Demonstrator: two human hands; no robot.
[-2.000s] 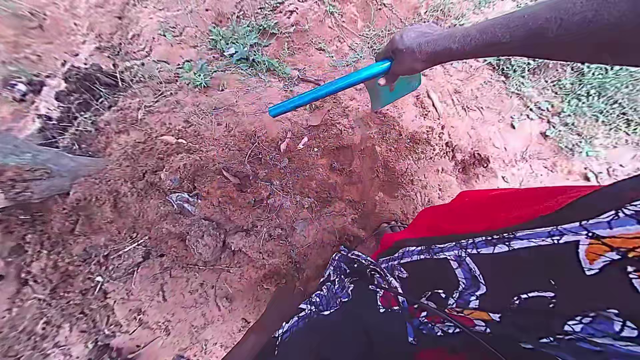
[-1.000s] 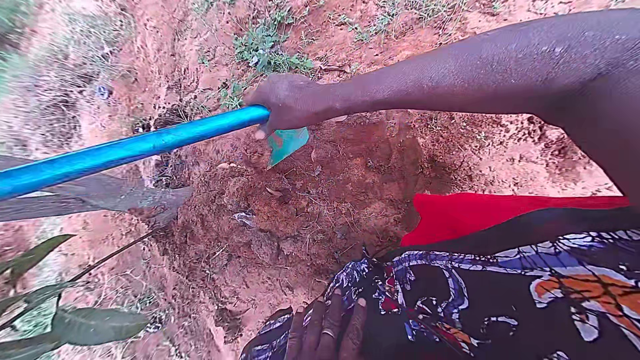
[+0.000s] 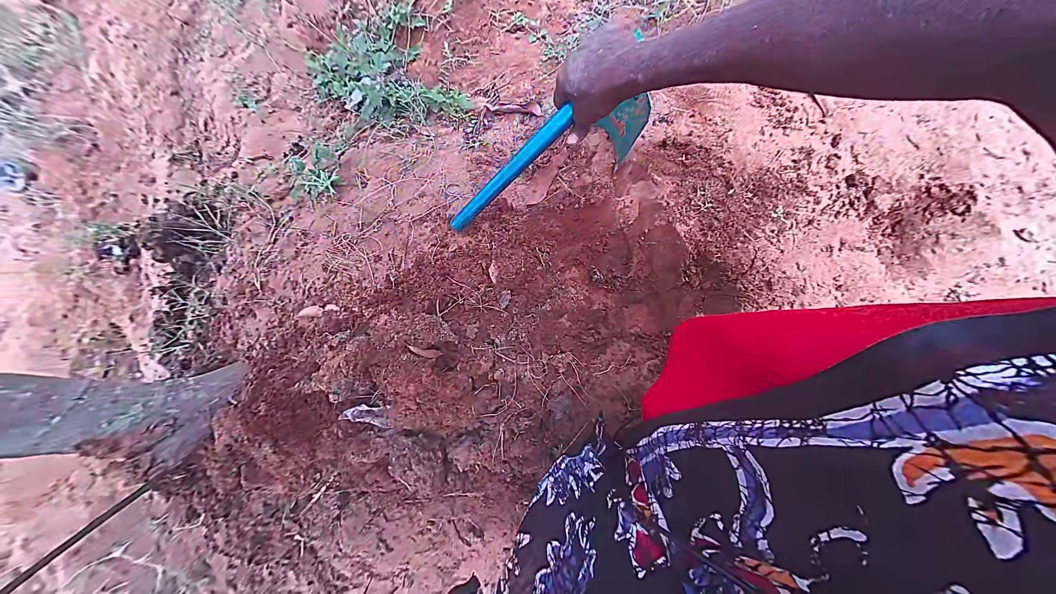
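My right hand point(image 3: 598, 74) reaches in from the upper right, closed around the blue handle of a hoe point(image 3: 511, 168) near its head. The handle's free end points down and left over the loosened red soil point(image 3: 536, 289). Just below and right of the hand shows the green, soil-marked blade point(image 3: 627, 124), its lower edge close to or touching the ground; which of the two cannot be told. The rest of the tool's head is hidden by the hand and forearm. My left hand is not in view.
A tree trunk point(image 3: 99, 412) meets the soil at the left, with a thin stem point(image 3: 74, 536) below it. Green weeds point(image 3: 371, 74) grow at the upper left. Patterned cloth point(image 3: 792, 495) and red cloth point(image 3: 784, 346) cover the lower right. A crumpled scrap point(image 3: 365, 415) lies on the soil.
The hoe's handle, which reached the left edge a second ago, now ends over the soil at a steeper slant. My left hand, seen on the patterned cloth then, has left the view.
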